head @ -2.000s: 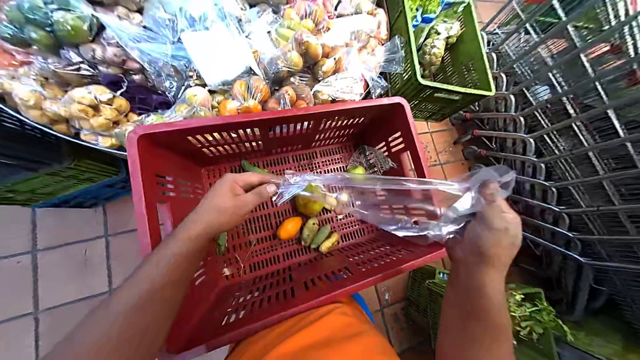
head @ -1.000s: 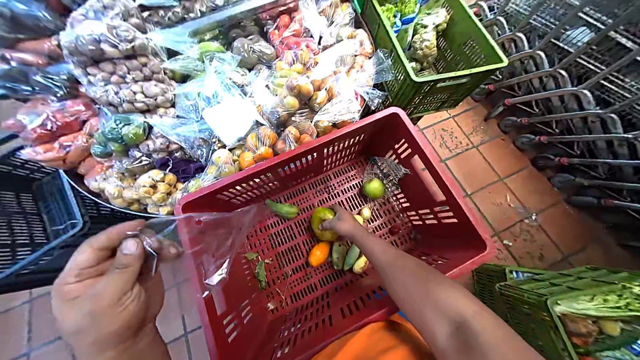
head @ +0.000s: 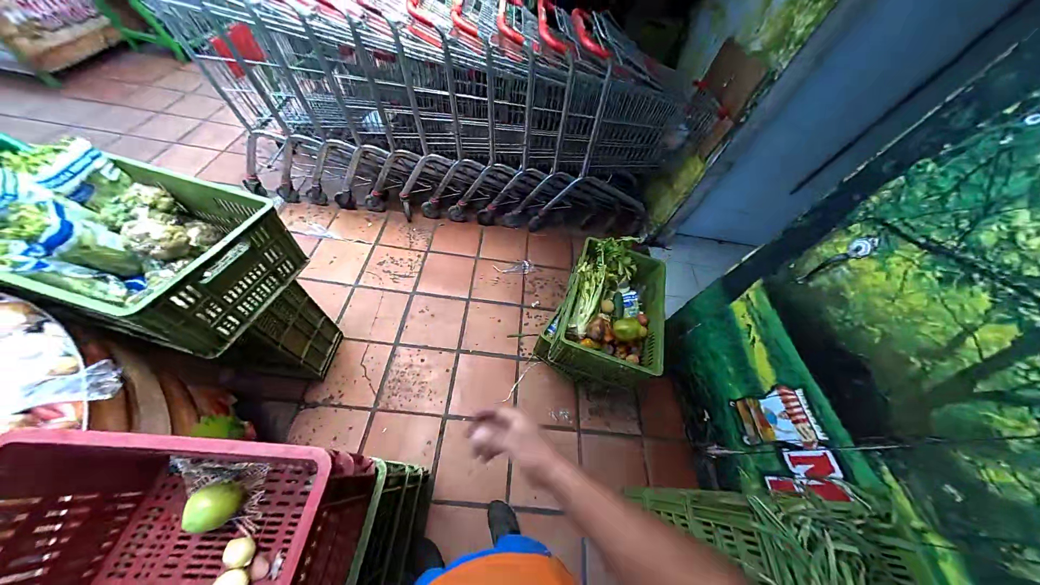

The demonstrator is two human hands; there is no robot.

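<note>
My right hand (head: 505,439) is blurred over the tiled floor, its fingers loosely curled; whether it holds anything small cannot be made out. My left hand is out of the frame. To the lower left stands a red plastic crate (head: 313,520) with a round green fruit (head: 213,507) lying on netting and several small pale yellow vegetables (head: 239,552) near it. Beyond my right hand, a green plastic crate (head: 611,372) on the floor holds leafy celery-like stalks (head: 597,280), a large green fruit (head: 627,329) and other mixed produce.
Nested metal shopping carts (head: 455,106) line the far side. A green crate (head: 203,305) with cauliflower (head: 154,231) and bagged greens stands at left. Long green leaves fill another crate (head: 691,508) at lower right, beside a painted wall (head: 918,325). Tiled floor (head: 418,325) lies between them.
The view has swung right, away from the red crate. My right hand, earlier at the produce inside that crate, is now over the floor. My left hand, which held a clear plastic bag, has left the view.
</note>
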